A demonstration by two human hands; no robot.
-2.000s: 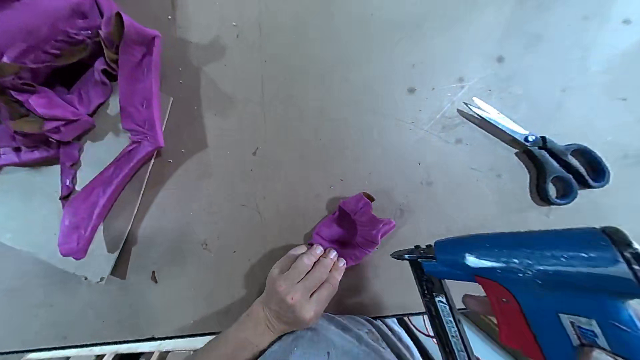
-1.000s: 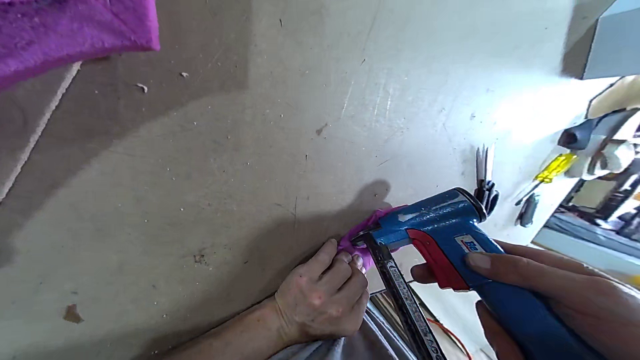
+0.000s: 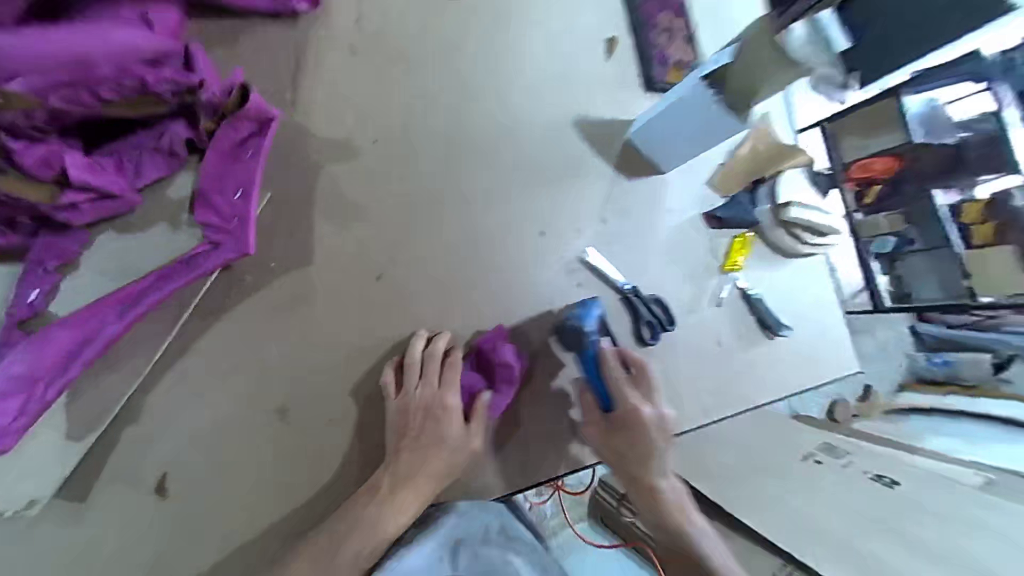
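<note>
My left hand (image 3: 436,412) lies at the left edge of a small purple fabric piece (image 3: 496,372), its thumb resting on the cloth; whether it grips the cloth is not clear. To the right of that piece, my right hand (image 3: 632,412) is closed around the handle of a blue pneumatic staple gun (image 3: 588,344), blurred and apart from the fabric. Black-handled scissors (image 3: 632,296) lie just beyond the staple gun. At the left, a larger heap of purple fabric (image 3: 232,176) with staples in it covers part of a flat board (image 3: 160,344).
A pale box (image 3: 684,120) stands at the upper right near a patterned purple piece (image 3: 668,40). A yellow item (image 3: 738,252) and a knife-like tool (image 3: 764,310) lie on the right. Shelves (image 3: 904,184) stand beyond; an orange hose (image 3: 584,536) hangs below the table edge.
The staple gun was at the small purple piece one second ago and has moved away to the right in my right hand. The view has shifted widely.
</note>
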